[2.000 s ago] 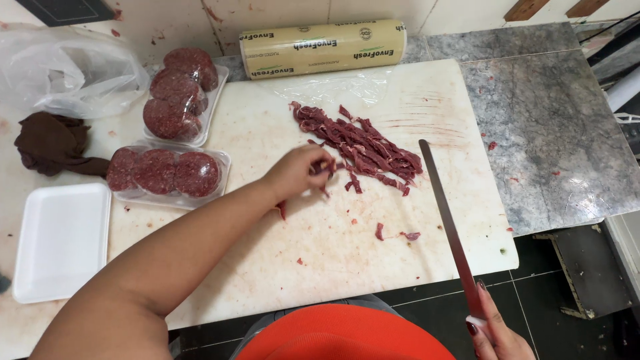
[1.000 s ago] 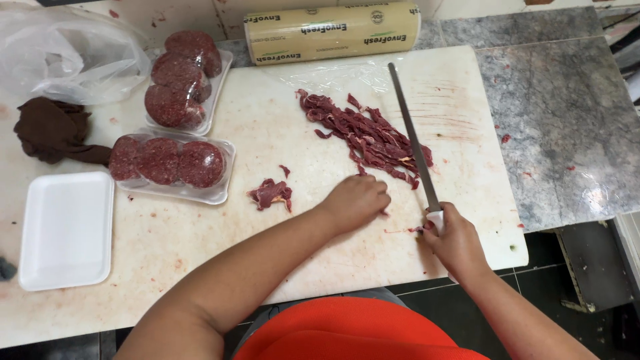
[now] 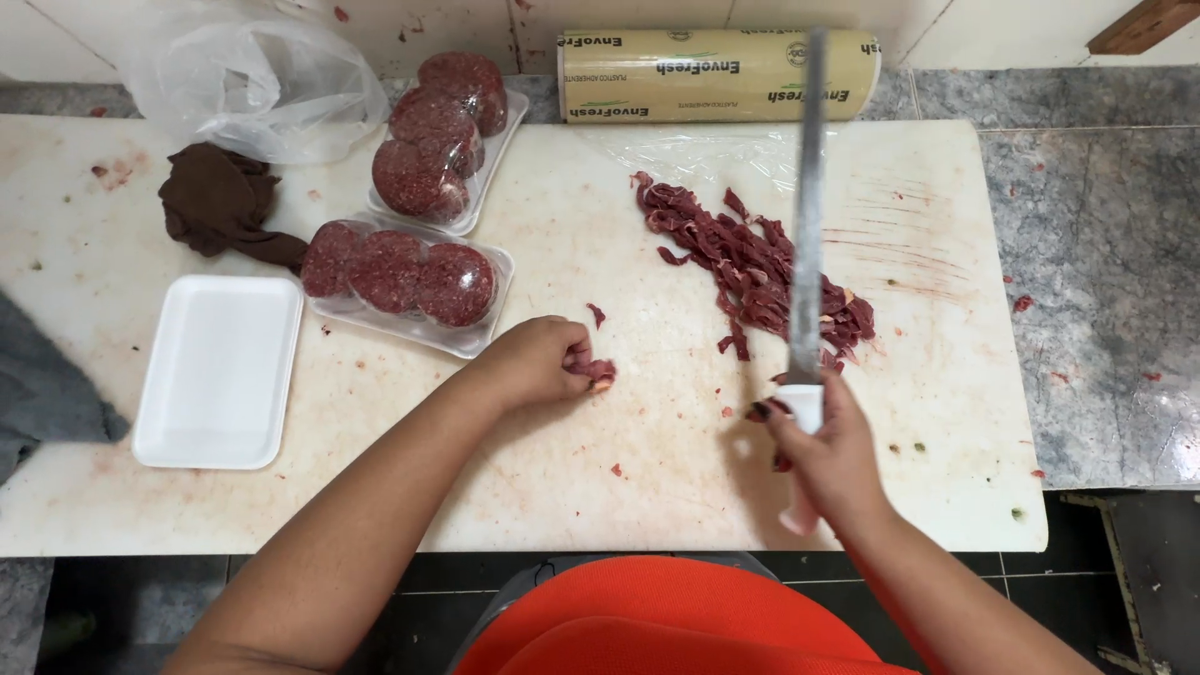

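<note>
My left hand (image 3: 544,361) is closed on small scraps of raw red meat (image 3: 594,373) at the middle of the white cutting board (image 3: 656,469). One loose sliver of meat (image 3: 596,315) lies just beyond its fingers. My right hand (image 3: 830,441) grips the white handle of a long-bladed knife (image 3: 807,234), whose blade points away from me, up in front of the pile. The pile of sliced meat strips (image 3: 741,258) lies on the board, partly hidden by the blade. At the handle, my right fingers also have bits of red meat about them.
A roll of plastic film (image 3: 684,80) lies along the back edge. Wrapped trays of ground meat patties (image 3: 389,272) stand on the left, beside a white foam tray (image 3: 220,370), a brown cloth (image 3: 220,202) and a clear plastic bag (image 3: 272,84). Grey stone counter (image 3: 1106,281) lies to the right.
My left hand has moved left from near the pile to the scraps of meat, and they are in its fingers. The knife stays in my right hand.
</note>
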